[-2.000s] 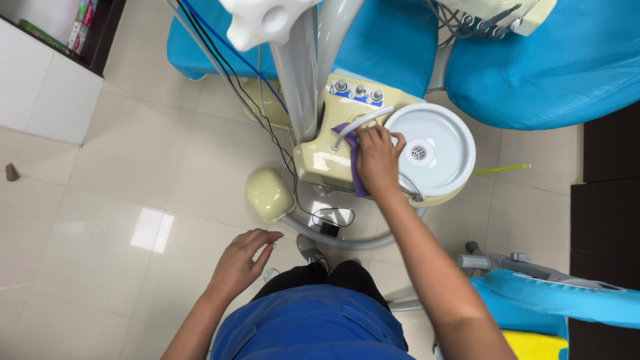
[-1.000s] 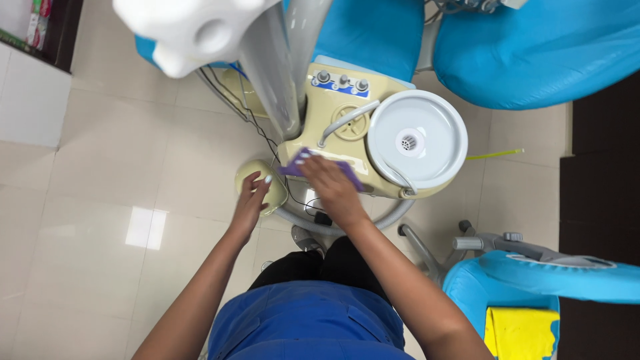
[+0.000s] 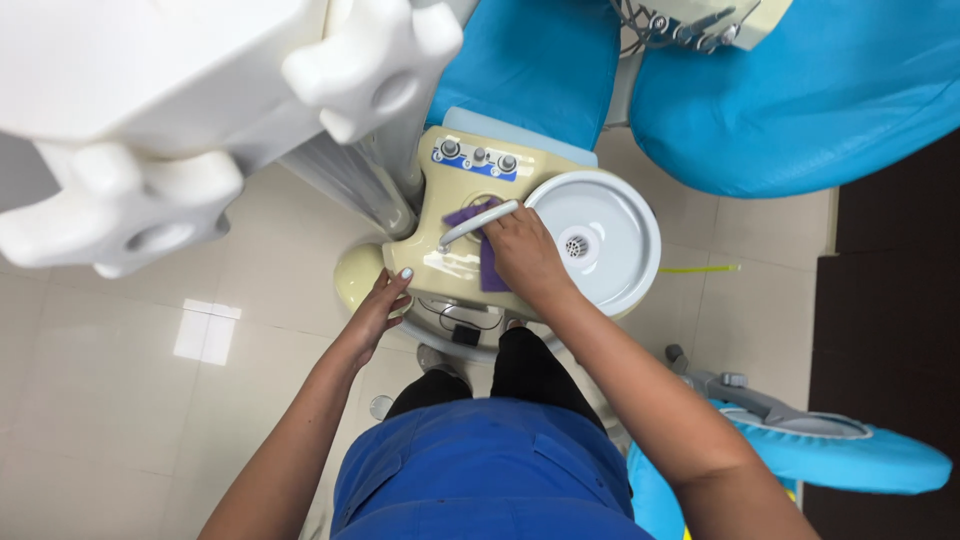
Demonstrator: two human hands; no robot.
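My right hand (image 3: 523, 251) holds a purple cloth (image 3: 493, 271) against the cream top of a dental unit (image 3: 442, 271), just left of the white spittoon bowl (image 3: 626, 247). Part of the cloth lies under the curved water spout (image 3: 480, 223), near a round cup rest that is mostly covered. My left hand (image 3: 379, 311) is at the unit's front left corner, thumb by the edge, fingers apart, with nothing held. Grey knobs (image 3: 479, 155) on a blue and white panel stand behind the spout. A drain strainer (image 3: 576, 246) sits in the bowl.
White star-shaped handles (image 3: 157, 217) and a grey column (image 3: 360, 180) crowd the upper left. Blue dental chair cushions (image 3: 780, 97) are beyond the unit. A blue stool (image 3: 847, 454) is at lower right. A black box (image 3: 466, 334) and cable lie below the unit's front.
My right hand has moved with the cloth from the unit's front edge back to the spout. My left hand has come to the front left corner. The view has shifted, with the white handles now larger.
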